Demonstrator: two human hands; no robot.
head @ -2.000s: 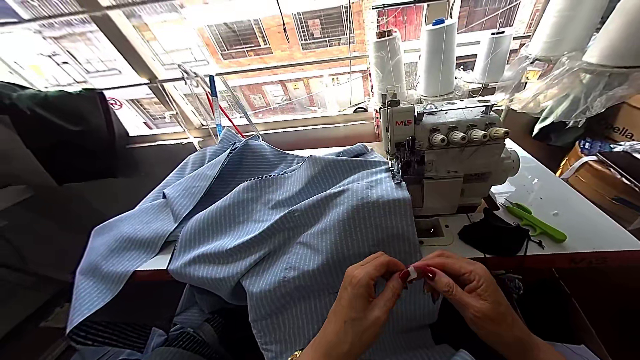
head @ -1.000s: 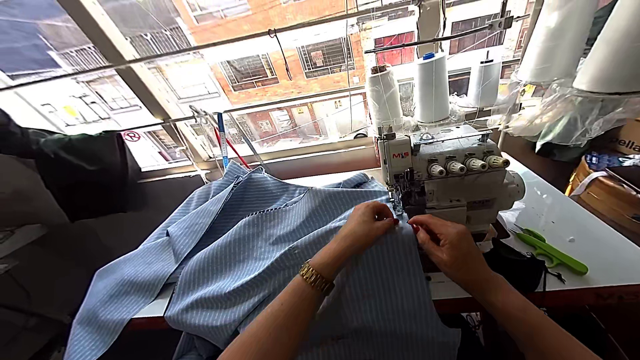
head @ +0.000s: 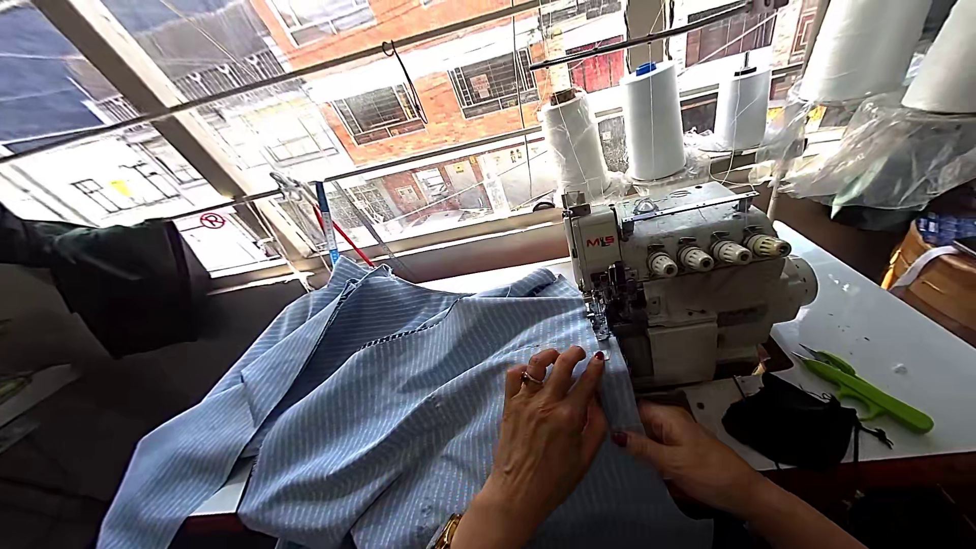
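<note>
Light blue striped fabric (head: 427, 389) lies over the table, its right edge under the presser foot (head: 600, 324) of a white overlock sewing machine (head: 686, 274). My left hand (head: 549, 419) rests on the fabric just in front of the foot, fingers bent, the index fingertip beside a small white piece (head: 605, 355) at the edge. My right hand (head: 679, 450) pinches the fabric's right edge a little nearer to me, thumb on top and the other fingers partly hidden below. A gold-coloured watch (head: 445, 532) shows on the left wrist.
Green-handled thread snips (head: 869, 389) and a black cloth item (head: 793, 423) lie on the white table (head: 900, 328) right of the machine. White thread cones (head: 654, 122) stand behind it, by the window. Dark fabric (head: 122, 282) hangs at the left. A brown box (head: 938, 274) is at the far right.
Two seconds ago both hands held a small white piece near the table's front edge; they then moved up to the presser foot. Since then, my right hand has come back toward me along the fabric edge.
</note>
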